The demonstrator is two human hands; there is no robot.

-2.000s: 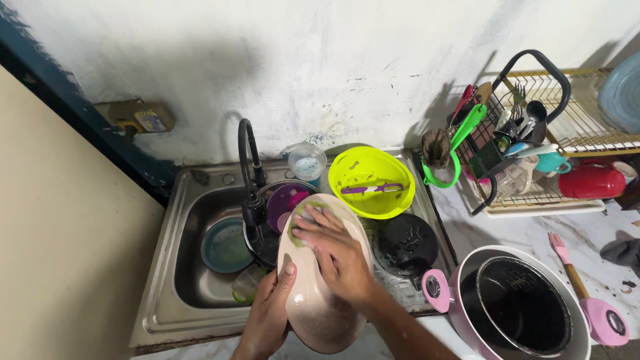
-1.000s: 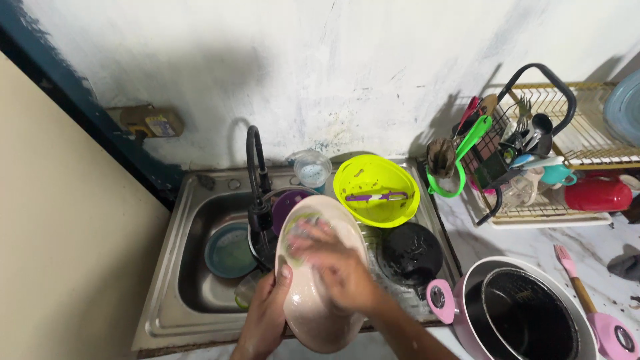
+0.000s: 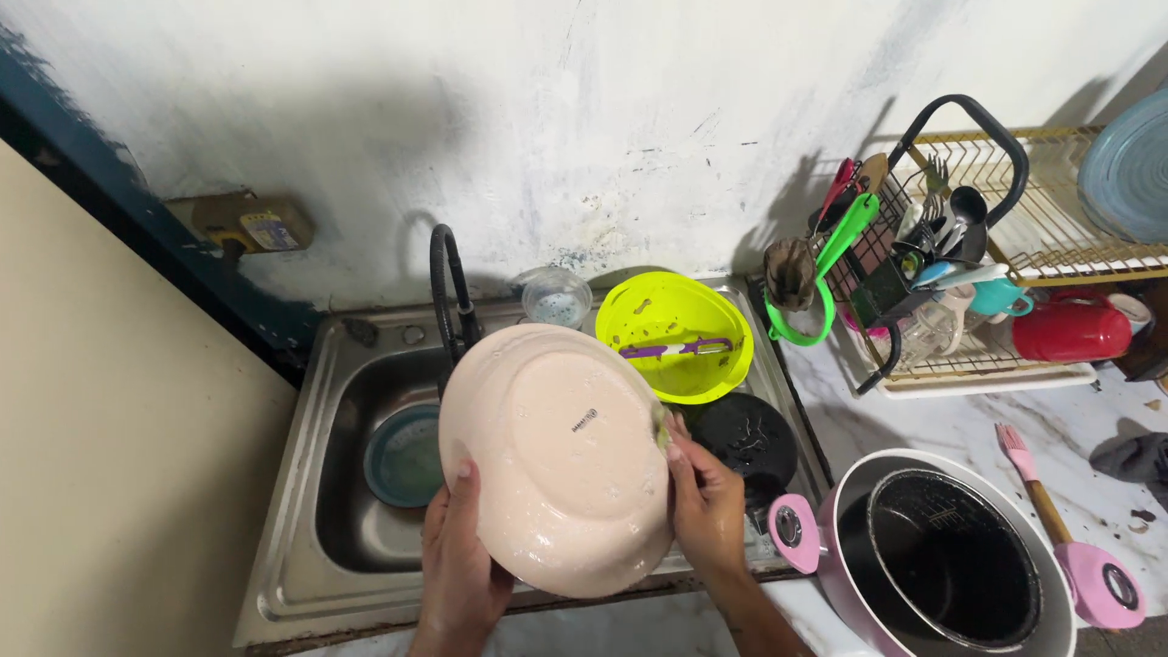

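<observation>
A wet pale pink bowl (image 3: 566, 456) with suds on it is held up over the steel sink (image 3: 274, 547), its underside facing me. My left hand (image 3: 461, 557) grips its lower left edge, thumb on the outside. At the right rim, my right hand (image 3: 703, 502) pinches a greenish sponge or scrubber (image 3: 661, 429) against the bowl. A blue-green bowl (image 3: 401, 456) with cloudy liquid lies in the basin. Behind the pink bowl stand the black faucet (image 3: 444, 274), a clear plastic container (image 3: 557, 299) and a yellow-green basin (image 3: 639, 315) with a purple-handled peeler (image 3: 671, 349) in it.
A black round pan or lid (image 3: 748, 438) sits on the drainboard. To the right is a pot with pink handles (image 3: 839, 547) holding a black inner pot (image 3: 954, 557), beside a pink basting brush (image 3: 1031, 465). A dish rack (image 3: 1049, 260) holds cutlery, mugs and a blue plate (image 3: 1131, 173).
The pink bowl has turned over: its inside faced me before, its underside does now. My right hand has moved from inside the bowl to its right rim.
</observation>
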